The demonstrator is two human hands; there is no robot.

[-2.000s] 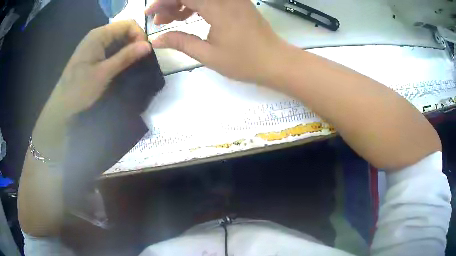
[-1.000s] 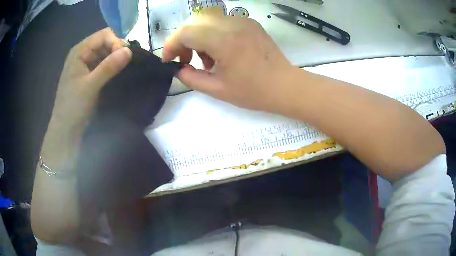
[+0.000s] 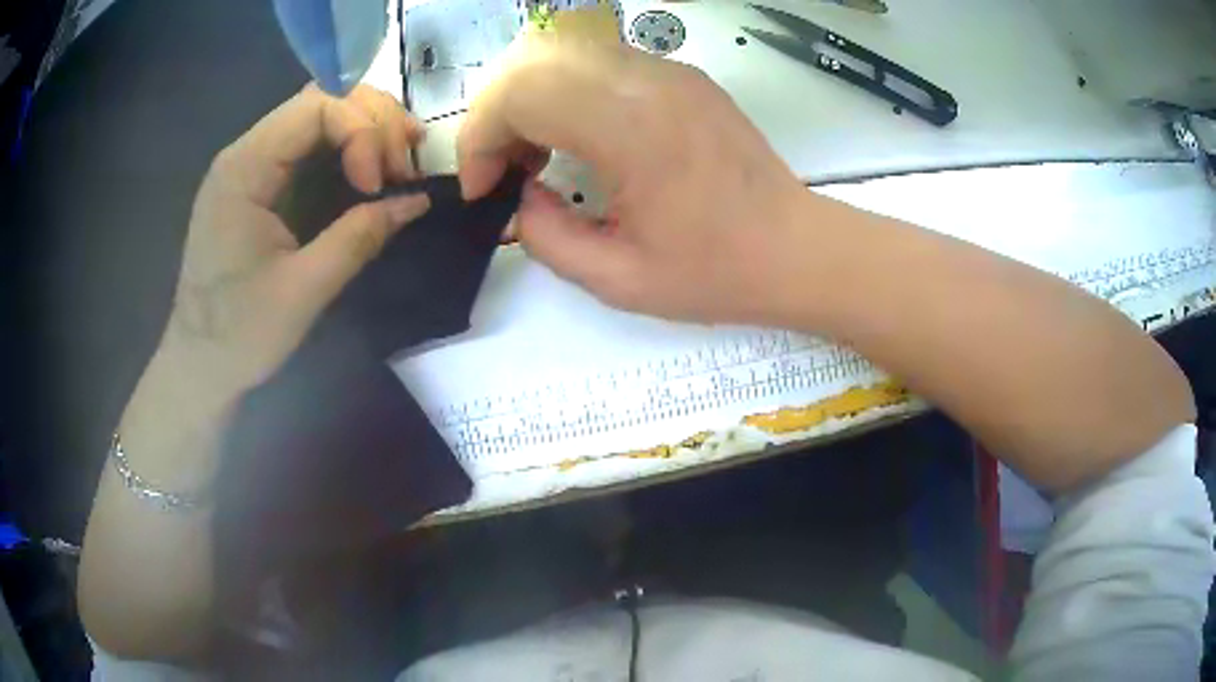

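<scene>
A dark fabric piece (image 3: 360, 400) hangs from my hands over the left part of the white table and its front edge. My left hand (image 3: 300, 220) pinches its top edge between thumb and fingers. My right hand (image 3: 627, 180) pinches the top corner to the right, thumb below and fingers above. The edge between the hands is roughly level and looks folded, though the fingertips hide part of it. Both hands are bare, and a thin chain is on my left wrist.
Black thread snips (image 3: 860, 69) lie at the upper right, near a silver round cover (image 3: 656, 31). A pale blue object (image 3: 334, 40) hangs at the top. A ruler strip (image 3: 640, 400) runs along the table front. A red-edged bin (image 3: 988, 533) is below right.
My left hand has moved right, closer to my right hand. The cloth edge between them, slanted a second ago, is now nearly level. The earliest frame shows the hands higher, with fingertips almost meeting.
</scene>
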